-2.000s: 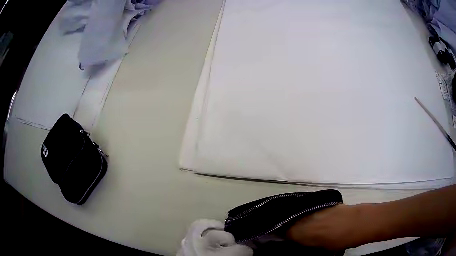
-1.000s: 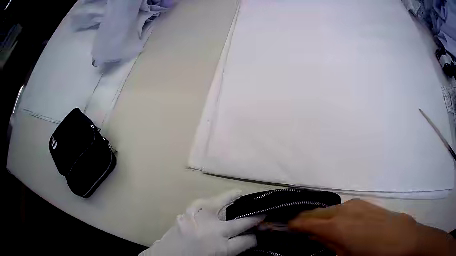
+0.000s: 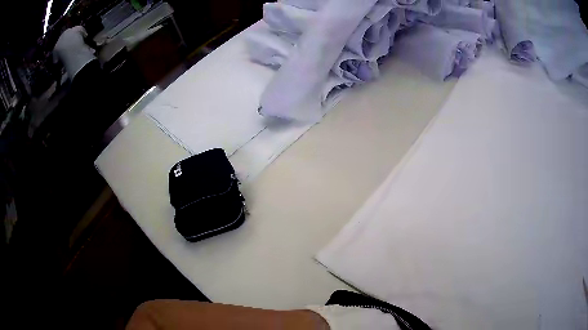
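Observation:
A black pouch bag [image 3: 205, 193] with a small white logo and a zipper along its edge stands on the cream table, left of centre. Part of another black bag [image 3: 354, 298] with a zipper line shows at the bottom edge. My left hand [image 3: 362, 318], in a white glove, lies against this bag. The frame's edge cuts off the hand, so its fingers and grip are hidden. My bare left forearm runs in along the bottom. My right hand is out of the picture.
Large white sheets [image 3: 490, 193] lie stacked on the right. Pale lilac-white rolls [image 3: 316, 64] are heaped at the far side. More white sheets [image 3: 206, 116] lie partly under them. The table's left edge [image 3: 138, 216] curves past the pouch. A person [image 3: 77, 58] is at the upper left.
The view has swung left and up, bringing in more of the rolls and a person. The bag being handled now shows only at the bottom edge. My right hand has left the picture.

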